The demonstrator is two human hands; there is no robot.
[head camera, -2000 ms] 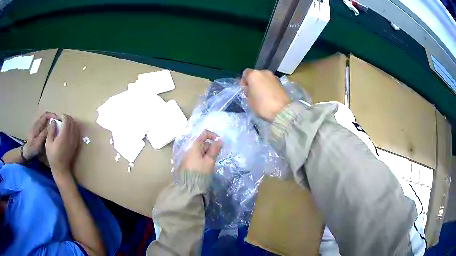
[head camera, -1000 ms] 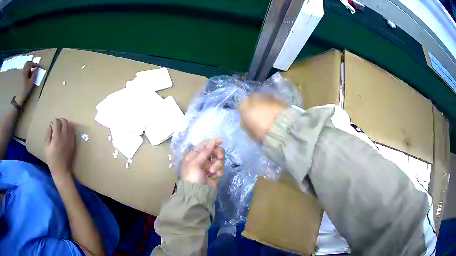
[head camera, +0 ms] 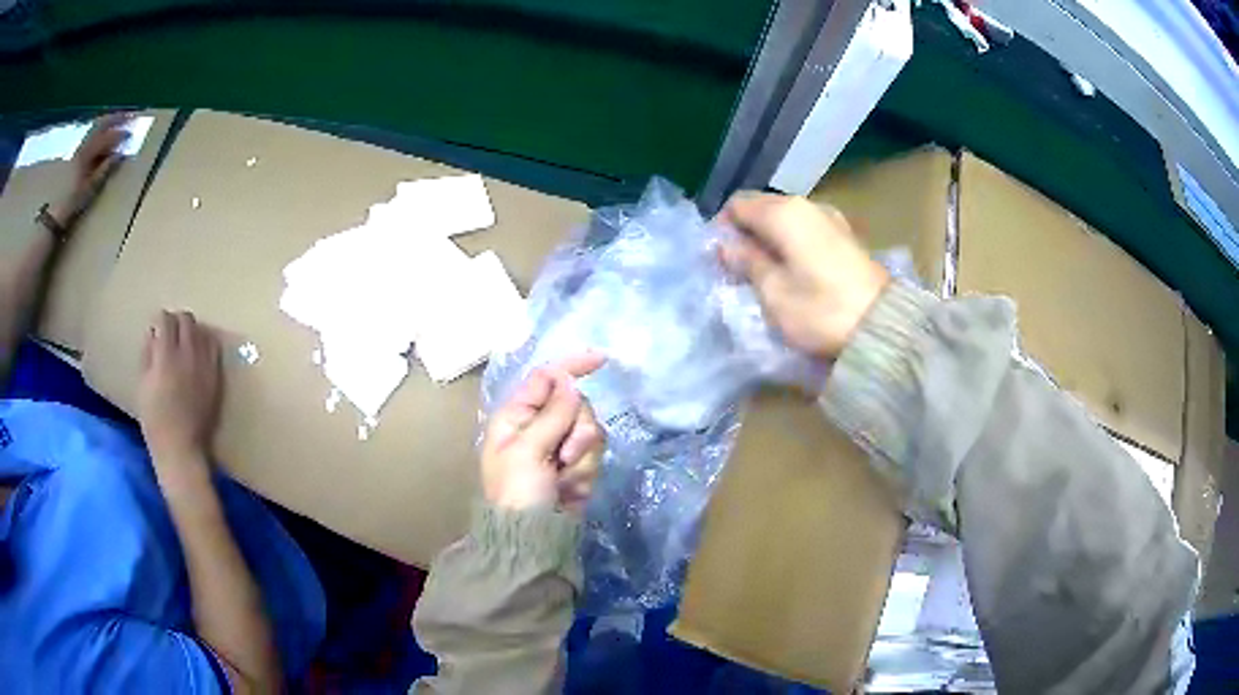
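Note:
A clear plastic bag [head camera: 639, 326] lies crinkled in front of me, between the white pieces and the open carton. My right hand [head camera: 802, 265] is at the bag's upper right edge, fingers closed on the film, slightly blurred. My left hand [head camera: 544, 441] is over the bag's lower left part with its fingers curled and the index finger extended; whether it pinches film or a small piece cannot be told. White square pieces [head camera: 408, 278] lie in an overlapping heap left of the bag, on a cardboard sheet [head camera: 272, 435].
The open carton [head camera: 1067, 299] on the right holds white items [head camera: 931, 625]; its near flap [head camera: 795, 543] is raised. A co-worker in blue [head camera: 136, 543] sits left, one hand on the cardboard, one at more white pieces. A metal post [head camera: 781, 102] stands behind.
My right hand has moved right with the bag's edge, and the bag's upper part has shifted. My left hand has stayed near the same place. The co-worker's far hand has reached to the white pieces.

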